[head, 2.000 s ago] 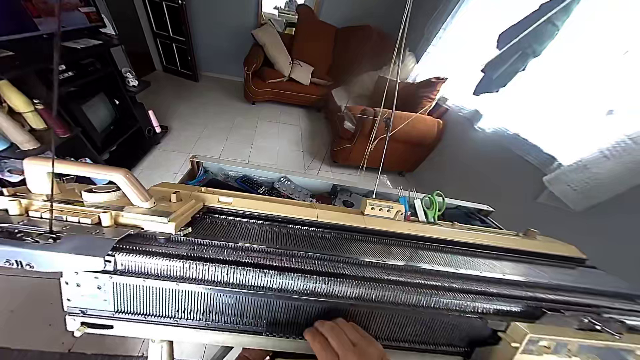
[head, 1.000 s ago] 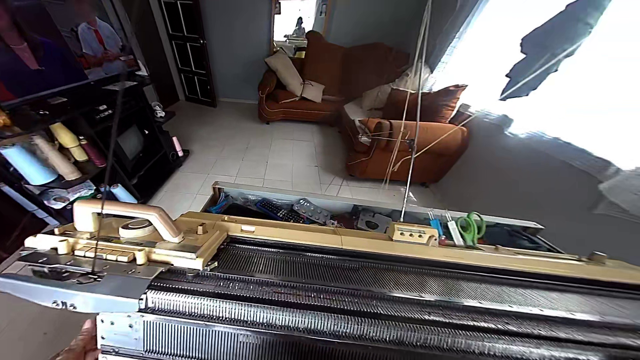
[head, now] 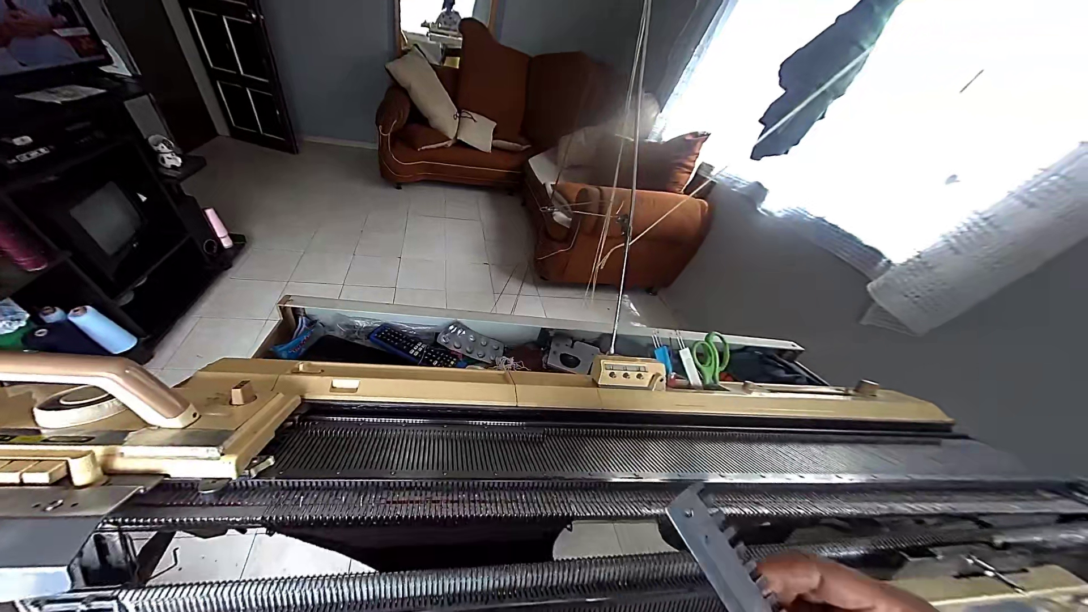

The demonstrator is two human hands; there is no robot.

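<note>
A knitting machine spans the lower view, its rear needle bed (head: pixel 476 452) running left to right. In front of it lies the ribber bed (head: pixel 408 585), with a gap between the two. At bottom right my right hand (head: pixel 820 583) grips a grey metal comb-like bar (head: pixel 718 552), tilted across the gap with its upper end over the rear bed. The carriage (head: pixel 170 416) with its curved handle sits at the left end. Near the middle of the back rail stands a row counter (head: pixel 627 372), and strands of yarn (head: pixel 633 170) hang down behind it. My left hand is out of view.
Behind the machine a long tray (head: pixel 544 316) holds a remote control (head: pixel 415 347), a blister pack (head: pixel 470 342) and green-handled scissors (head: pixel 711 357). Brown armchairs (head: pixel 625 238), a black shelf unit (head: pixel 76 212) and yarn cones (head: pixel 102 330) stand farther off.
A gap has opened between the needle beds. My right hand has come in at lower right with the metal bar. The hand seen at lower left one second ago is gone from view.
</note>
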